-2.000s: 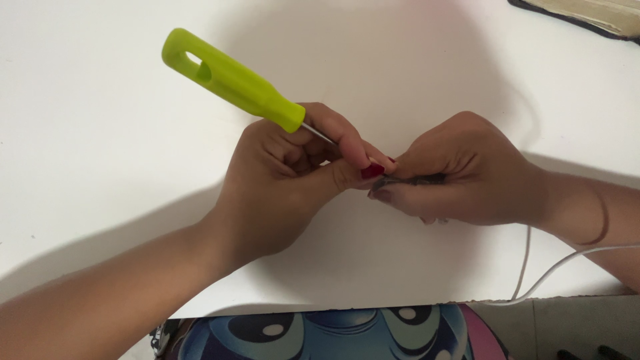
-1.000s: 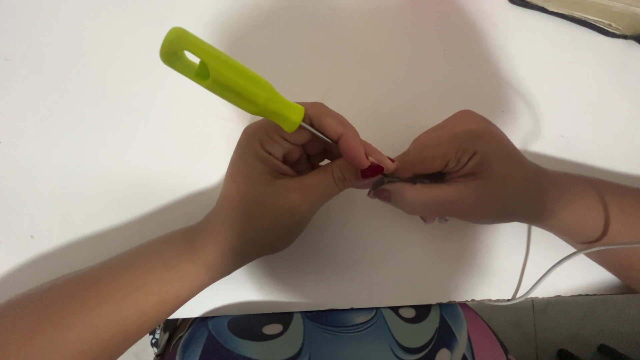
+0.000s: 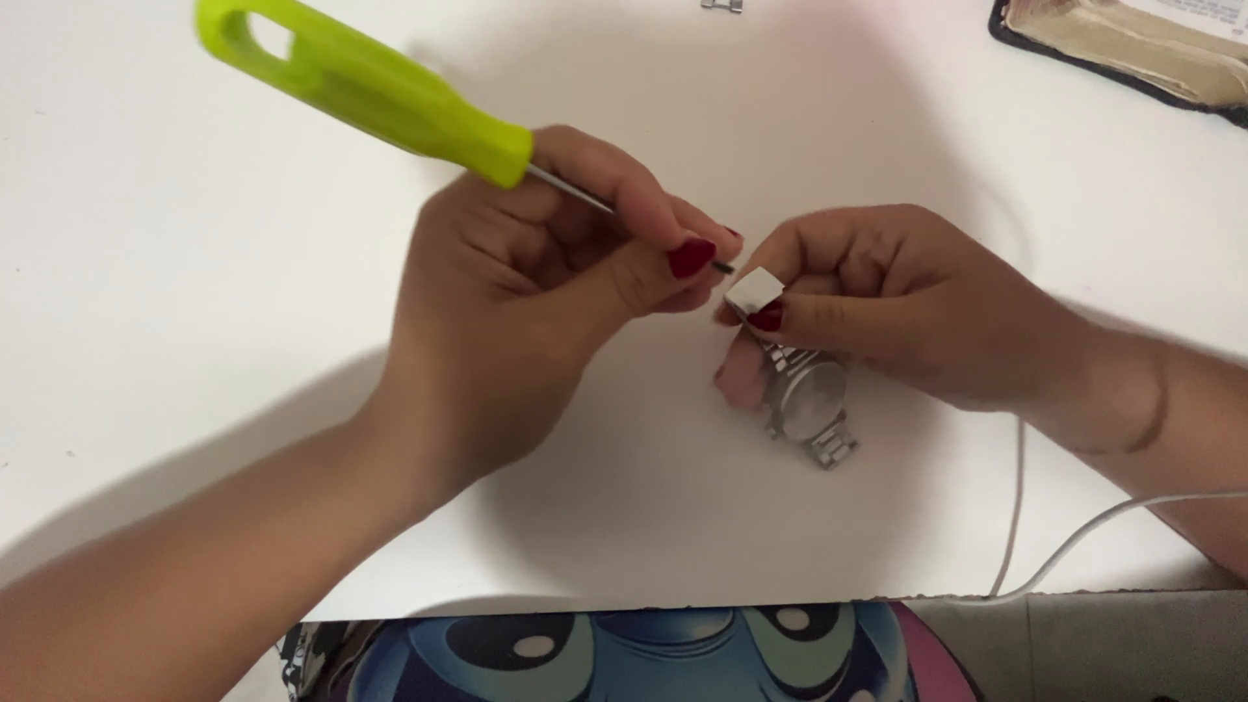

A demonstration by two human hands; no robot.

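My left hand grips a screwdriver with a lime-green plastic handle, which points up and left. Its dark tip shows just past my thumb, a short way from my right hand. Between thumb and fingers, my right hand pinches the bracelet of a metal wristwatch, whose round case hangs below the thumb. A small white piece, of a material I cannot tell, sits at the pinched end, against the thumb's red nail. Part of the bracelet is hidden by my fingers.
A small metal watch link lies at the table's far edge of view. An open book with a dark cover is at the top right. A white cable runs by my right forearm. Below the white table's near edge is a printed cartoon fabric.
My hands have moved apart; before, their fingertips met. The watch's case and the white piece now show at my right hand. The screwdriver's tip has come into sight.
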